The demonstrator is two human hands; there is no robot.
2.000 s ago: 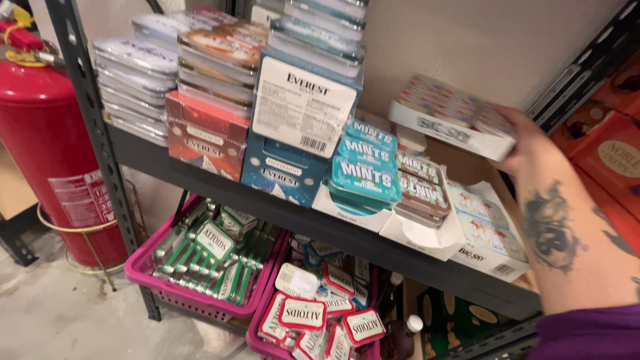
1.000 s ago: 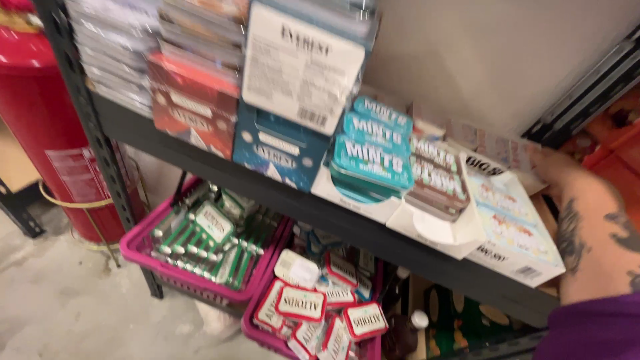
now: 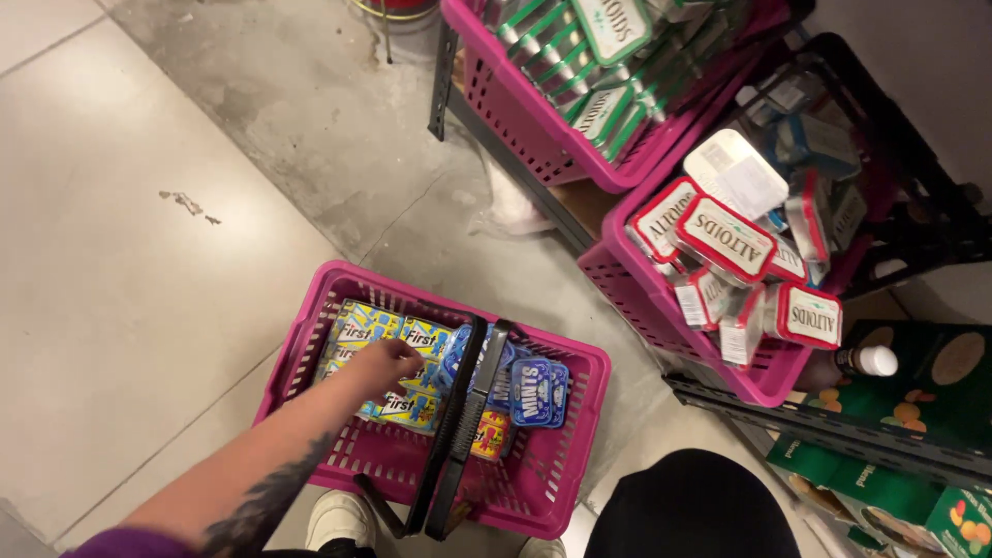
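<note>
My left hand [image 3: 387,368] reaches from the lower left over a pink plastic shopping basket [image 3: 570,473] on the floor. Its fingers are loosely bent, with no item visible in them, above yellow First packs [image 3: 415,407] in the basket's left part. Whether they touch the packs cannot be told. Blue Mints tins [image 3: 531,391] lie right of the packs, beyond the raised black handles [image 3: 452,434]. A red and yellow pack [image 3: 490,435] lies below the tins. My right hand is not in view.
A pink basket [image 3: 523,124] of green-edged Altoids tins [image 3: 612,27] and another [image 3: 632,291] of red-edged ones [image 3: 726,239] stand on the low shelf at upper right. Green boxes [image 3: 891,484] and a white-capped bottle [image 3: 876,361] are at the right. My shoe [image 3: 341,519] is below the basket.
The view has swung down from the upper shelf to the floor. The right hand, earlier at the white boxes on that shelf, has left the view; my left hand and the floor basket have appeared.
</note>
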